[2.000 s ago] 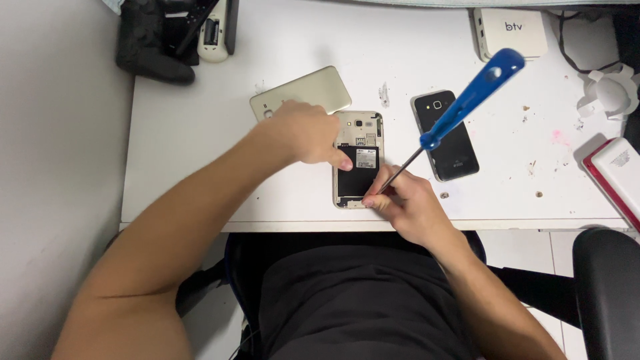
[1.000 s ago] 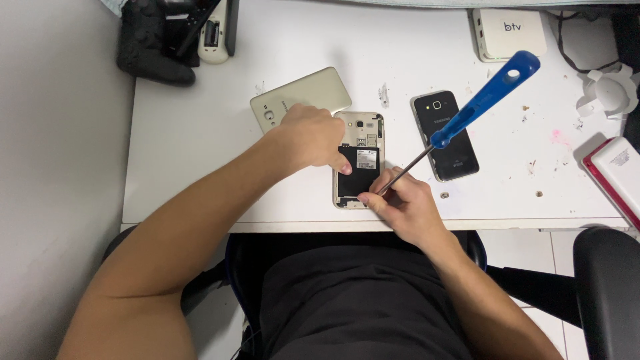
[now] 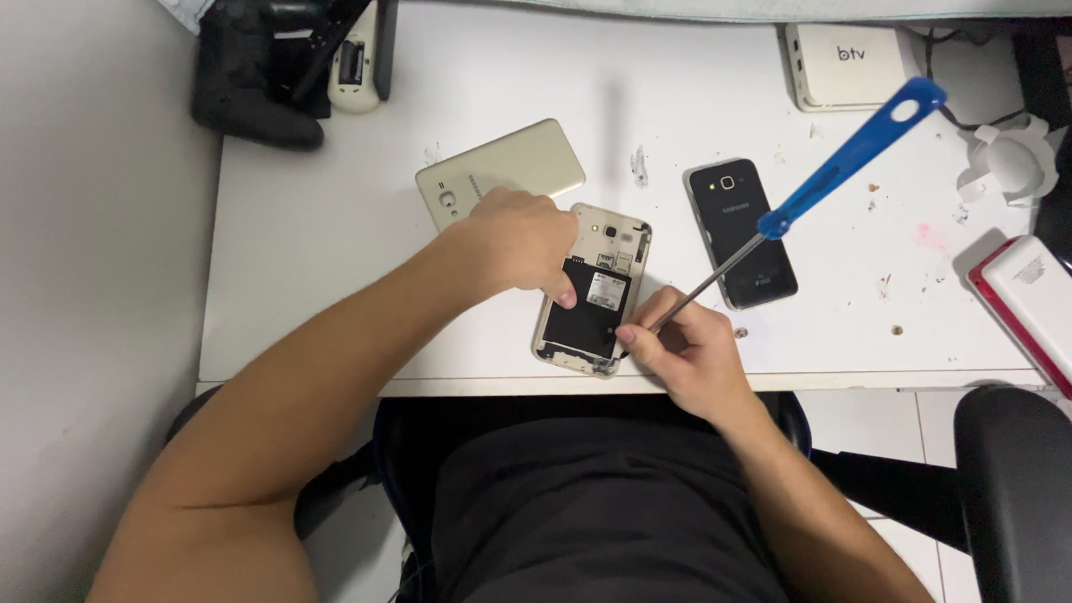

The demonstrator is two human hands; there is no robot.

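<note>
A smartphone with its back off (image 3: 632, 243) lies on the white desk, its black battery (image 3: 586, 322) in the bay. My left hand (image 3: 523, 239) grips the phone's left edge, with the thumb on the battery. My right hand (image 3: 691, 347) pinches the metal shaft of a blue-handled screwdriver (image 3: 846, 159) near its lower end, at the phone's lower right edge. The screwdriver slants up to the right; its tip is hidden by the fingers. A gold Samsung back cover (image 3: 519, 159) lies beyond my left hand. A dark Samsung phone (image 3: 741, 243) lies behind the screwdriver shaft.
Black game controllers (image 3: 243, 92) and an open-backed white remote (image 3: 358, 67) stand at the back left. A white box (image 3: 846, 67) is at the back right. A white plastic part (image 3: 1009, 163) and a red-and-white case (image 3: 1030, 285) lie at the right. The desk's front edge (image 3: 469, 385) runs near the phone.
The screwdriver handle has shifted slightly to the right and its lean has changed a little. The left hand keeps its hold on the phone.
</note>
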